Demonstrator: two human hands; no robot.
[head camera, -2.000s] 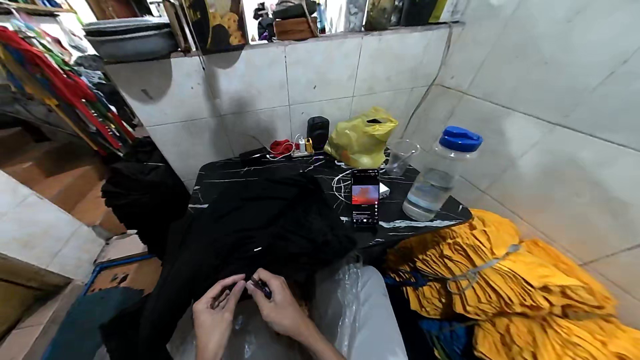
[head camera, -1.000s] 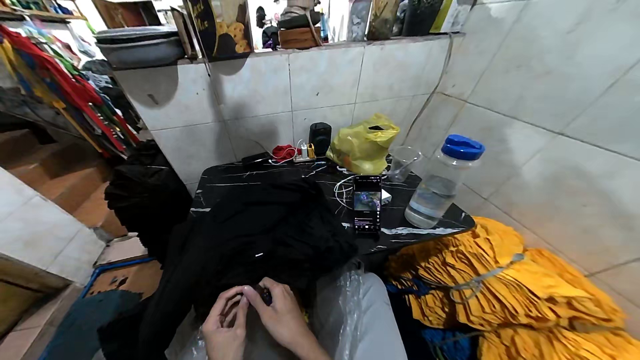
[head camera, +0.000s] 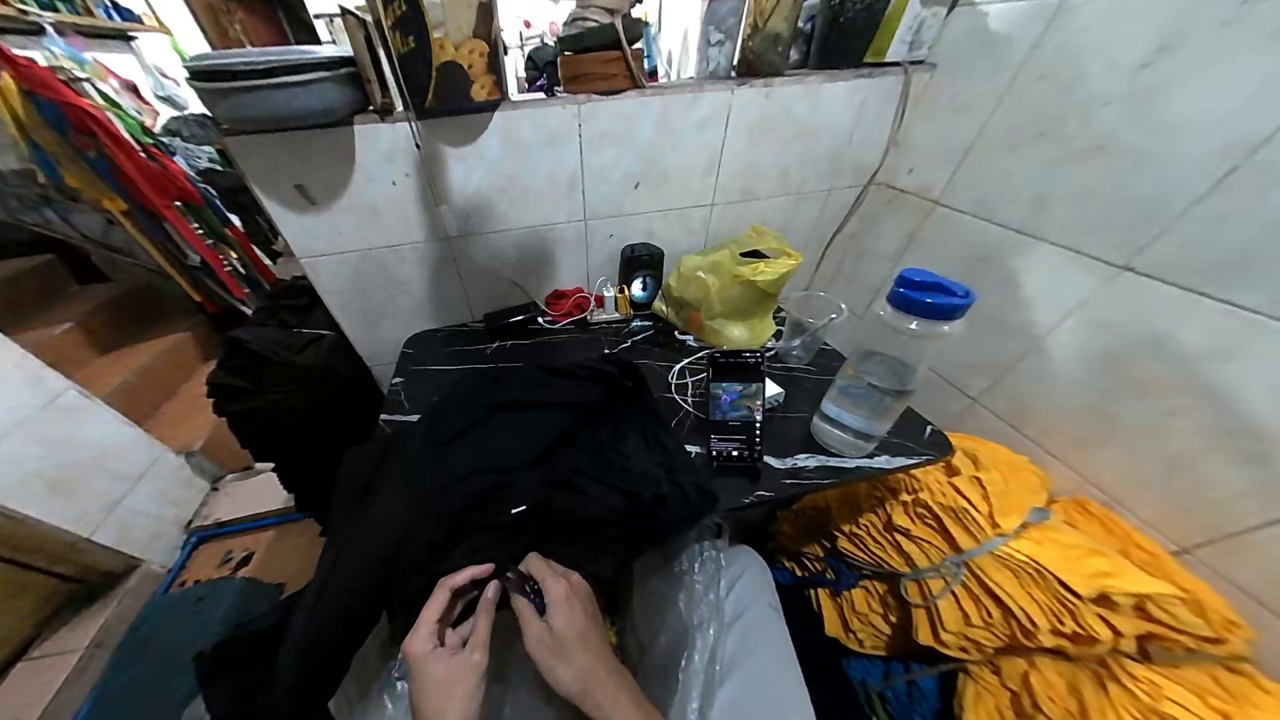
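Observation:
Black fabric (head camera: 540, 440) lies bunched over the table and hangs down its near side. At its lower edge, my left hand (head camera: 455, 635) pinches a fold of the black fabric between thumb and fingers. Close beside it on the right, my right hand (head camera: 565, 625) grips a small dark object (head camera: 525, 590), too hidden to name, against the cloth. A small white mark or tag (head camera: 518, 510) shows on the fabric just above the hands. Clear plastic sheeting (head camera: 700, 620) lies beneath and to the right of my hands.
On the black marble-patterned table (head camera: 800, 460) stand a lit phone (head camera: 736, 410), a blue-lidded water bottle (head camera: 880, 370), a clear cup (head camera: 808, 325), a yellow plastic bag (head camera: 735, 285) and a black speaker (head camera: 641, 275). Tied bundles of orange fabric (head camera: 980, 560) lie at right; tiled walls enclose the back and right.
Both hands stay close together at the fabric's lower edge, with small shifts of the fingers. The picture on the phone's screen has changed.

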